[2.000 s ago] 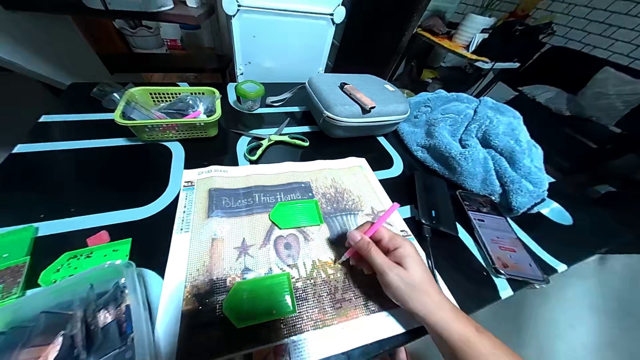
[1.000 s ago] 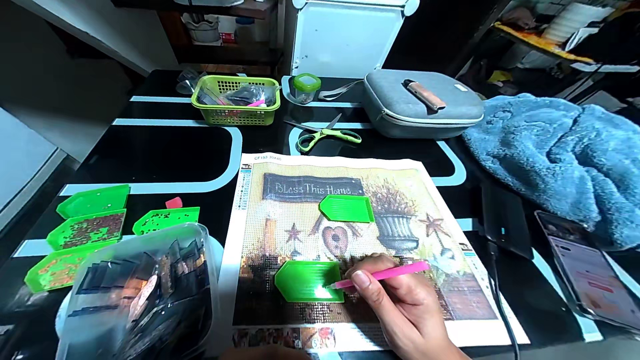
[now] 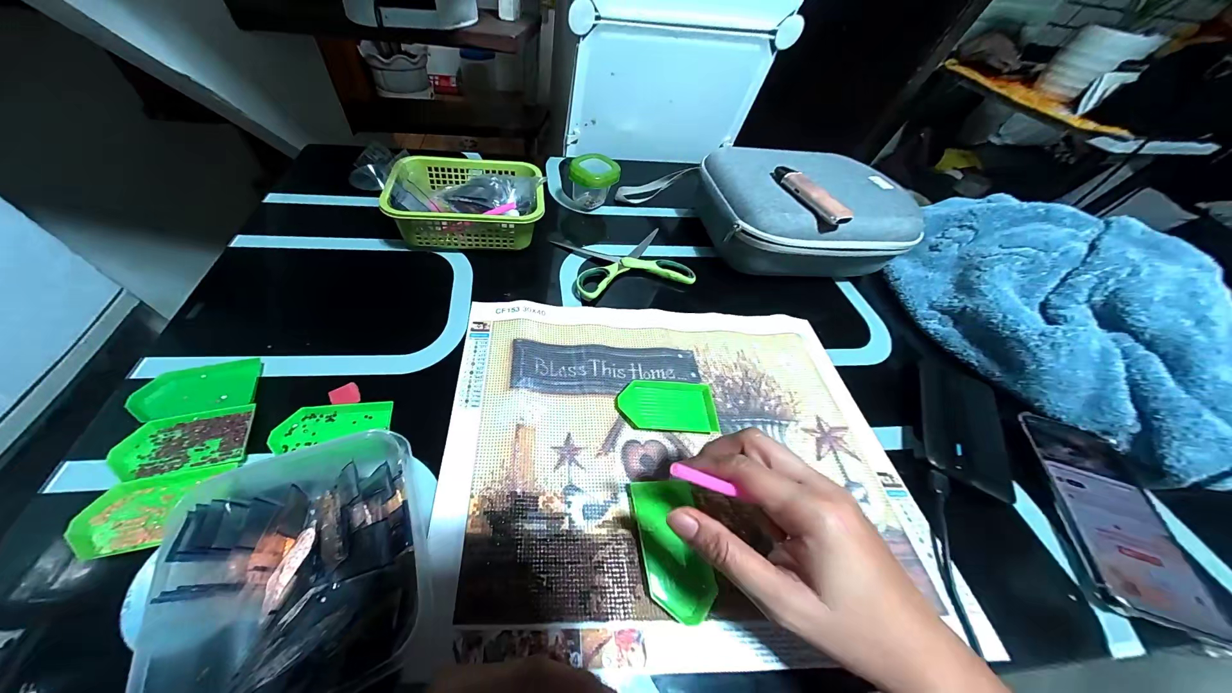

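Note:
My right hand is over the right part of a diamond painting canvas, with a pink applicator pen between its fingers. Its thumb is close to a green plastic tray that lies lengthwise on the canvas; whether they touch is unclear. A second green tray rests higher up, below the lettered sign in the picture. Only a dark, blurred part of my left hand shows at the bottom edge, so its fingers and anything in them are hidden.
Left are green trays of beads and a clear tub of packets. Behind the canvas are scissors, a green basket, a lidded jar and a grey case. Right are a blue fleece, a power bank and a phone.
The lower green tray has turned from lying crosswise to lengthwise, and sits farther right on the canvas. The pen's tip, at that tray one second ago, is no longer seen there.

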